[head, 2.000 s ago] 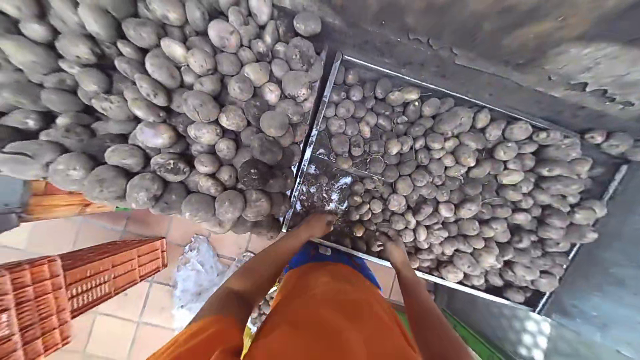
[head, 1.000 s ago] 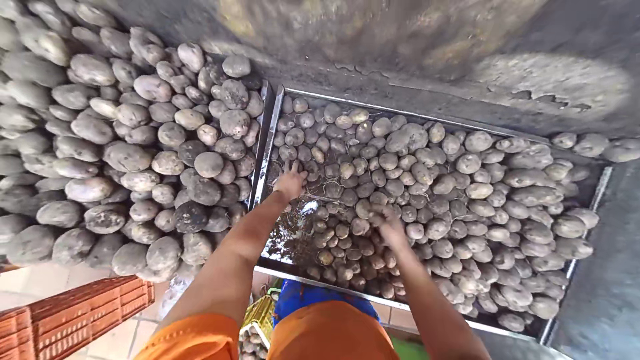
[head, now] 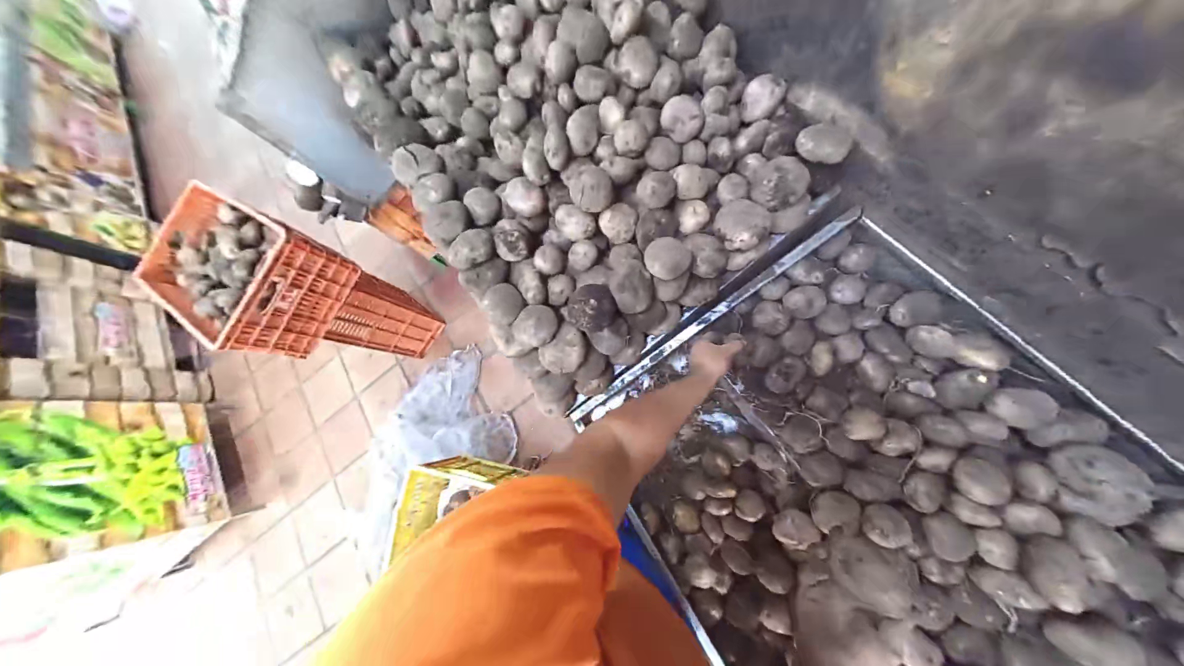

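Note:
My left hand [head: 717,356] reaches into the metal-edged bin [head: 971,301] near its left corner, by a bare patch with loose roots. The fingertips are beside small potatoes [head: 770,317] there; whether they hold anything cannot be told. My right hand is out of view. Many soil-covered potatoes [head: 980,481] fill the bin, smaller ones towards its near left part. Left of the metal divider [head: 721,301] rises a large heap of potatoes [head: 592,185].
An orange plastic crate [head: 287,296] of potatoes stands on the tiled floor [head: 314,398]. Clear plastic [head: 444,407] and a yellow printed box [head: 435,499] lie nearer. Green vegetables [head: 83,472] are at the far left. A stained wall [head: 1045,139] runs behind the bin.
The view has swung left, bringing the crate and vegetables into sight. My right hand, over the potatoes in both earlier frames, is out of the picture.

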